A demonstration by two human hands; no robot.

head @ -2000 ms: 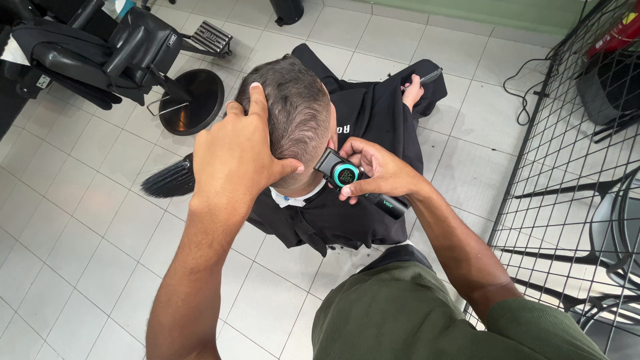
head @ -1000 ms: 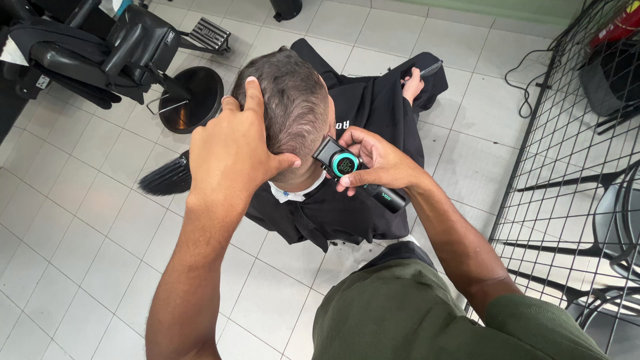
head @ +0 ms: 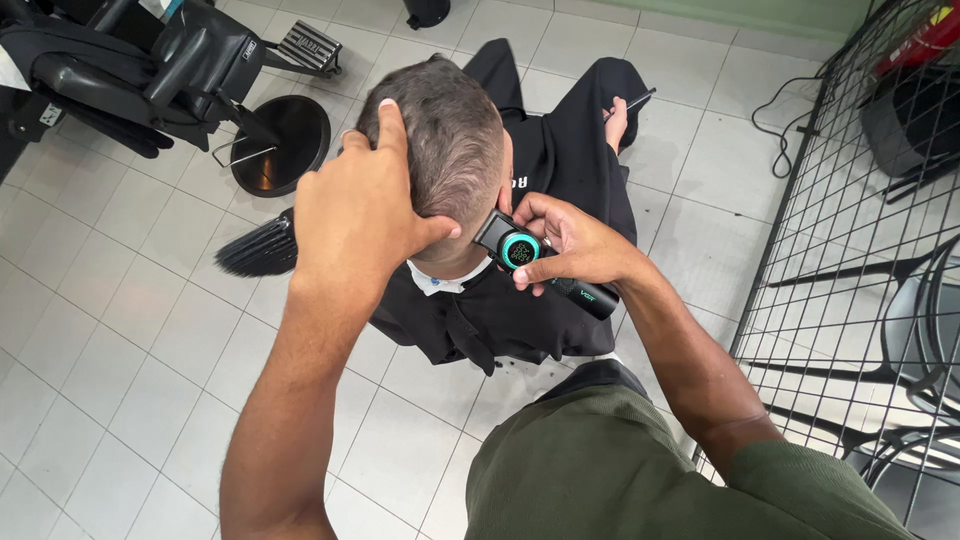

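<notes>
A seated person's head [head: 442, 135] with short hair, faded at the sides, is in the upper middle. My left hand [head: 360, 202] rests on its back and left side, fingers spread, thumb near the nape; a black neck brush [head: 259, 246] sticks out beside this hand, its handle hidden. My right hand [head: 570, 244] grips a black cordless hair clipper [head: 585, 296] with a lit round display, its head end close to the skin by the ear. A white neck strip [head: 436, 282] circles the neck above a black barber cape [head: 577, 165].
A black barber chair [head: 202, 67] with a footrest [head: 309, 46] and a round base [head: 281, 146] stands at upper left. At right, a black wire mesh partition [head: 817, 247] has chairs behind it. A cable [head: 784, 139] lies on the tiles. The seated person's hand [head: 616, 124] holds a phone.
The clipper has tilted slightly in my right hand and stays by the ear. My left hand remains spread on the head.
</notes>
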